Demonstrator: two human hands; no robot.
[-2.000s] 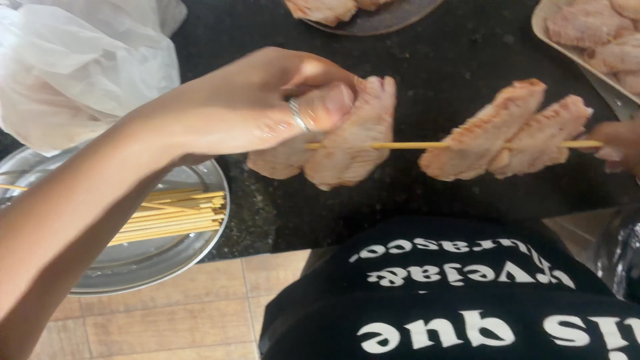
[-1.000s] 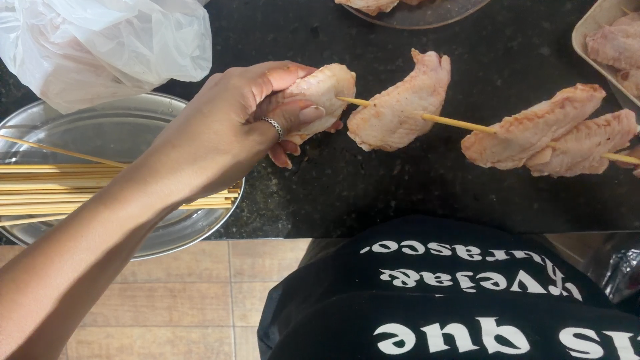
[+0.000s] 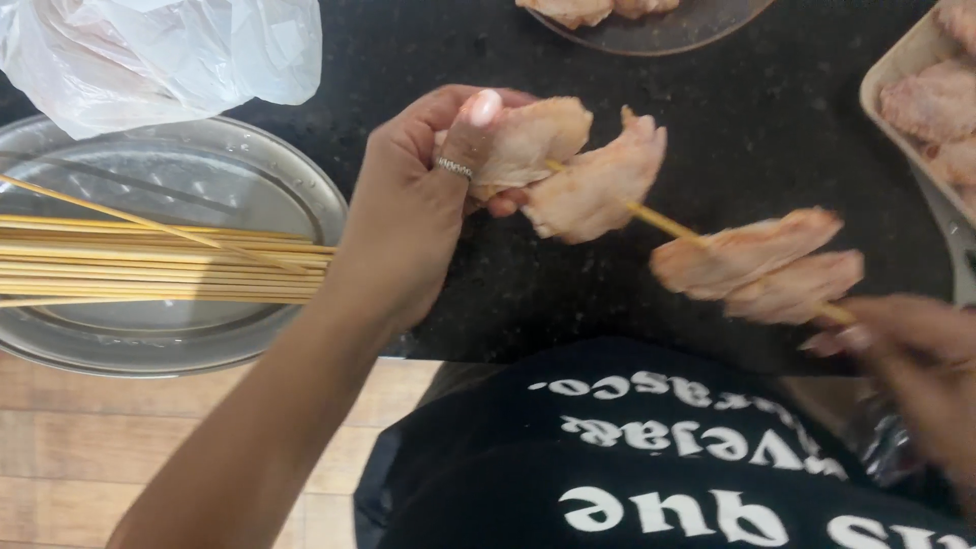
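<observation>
My left hand (image 3: 427,183), with a ring on the thumb, grips a piece of raw chicken wing (image 3: 534,141) at the far end of a wooden skewer (image 3: 663,221). Right beside it, a second wing piece (image 3: 598,183) is threaded on. After a bare stretch of stick, two more wing pieces (image 3: 751,259) sit pressed together. My right hand (image 3: 900,335), blurred, holds the skewer's near end at the right, close to those two pieces. The skewer slants down to the right, above the dark stone counter (image 3: 503,297).
An oval metal platter (image 3: 160,324) with many wooden skewers (image 3: 152,259) lies at the left, partly under a white plastic bag (image 3: 175,53). At the top, a plate (image 3: 656,38) bears more chicken. A tray (image 3: 888,126) of raw chicken stands at the right edge.
One second ago a wider gap separated the outermost wing piece from its neighbour; now they meet. My right hand shows more fully. Two seconds ago my left hand was further along the pieces.
</observation>
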